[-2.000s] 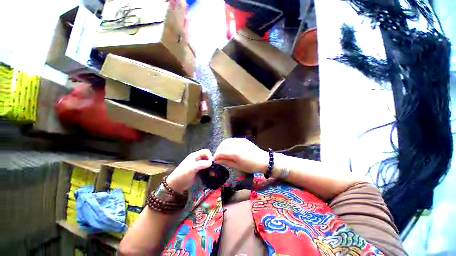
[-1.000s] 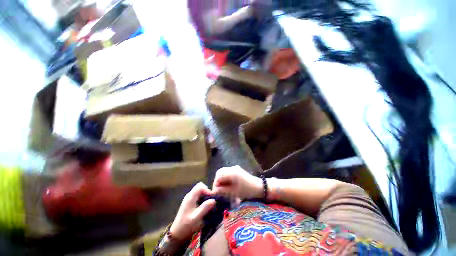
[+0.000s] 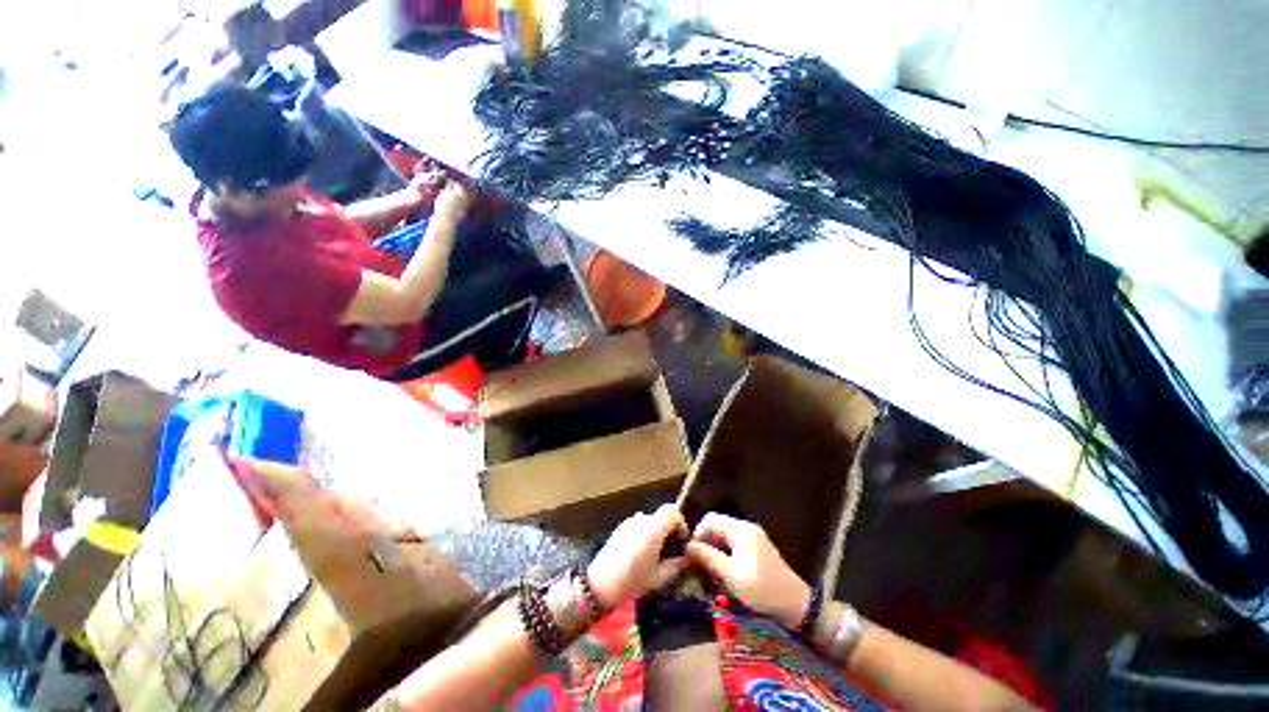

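My left hand (image 3: 633, 568) and my right hand (image 3: 752, 563) meet at the bottom centre, close to my chest. Their fingertips pinch together on a small black item (image 3: 678, 612), which shows just below them. It is blurred and partly hidden by the fingers, so I cannot tell exactly what it is. Beaded bracelets are on both wrists. Long thin black cables (image 3: 974, 209) lie heaped along the white bench (image 3: 821, 313) in front and to the right. A smaller loose tuft of black strands (image 3: 752, 237) lies beside them.
An open carton (image 3: 592, 438) and another open carton (image 3: 793, 431) stand beyond my hands. A larger carton with thin strands on top (image 3: 195, 626) is lower left, near a blue crate (image 3: 230, 424). A person in a dark red shirt (image 3: 285, 264) sits at the bench, near an orange-red stool (image 3: 625, 288).
The view has swung right and up, bringing the seated person and more of the bench into view. My hands stay together on the black item and now appear further right.
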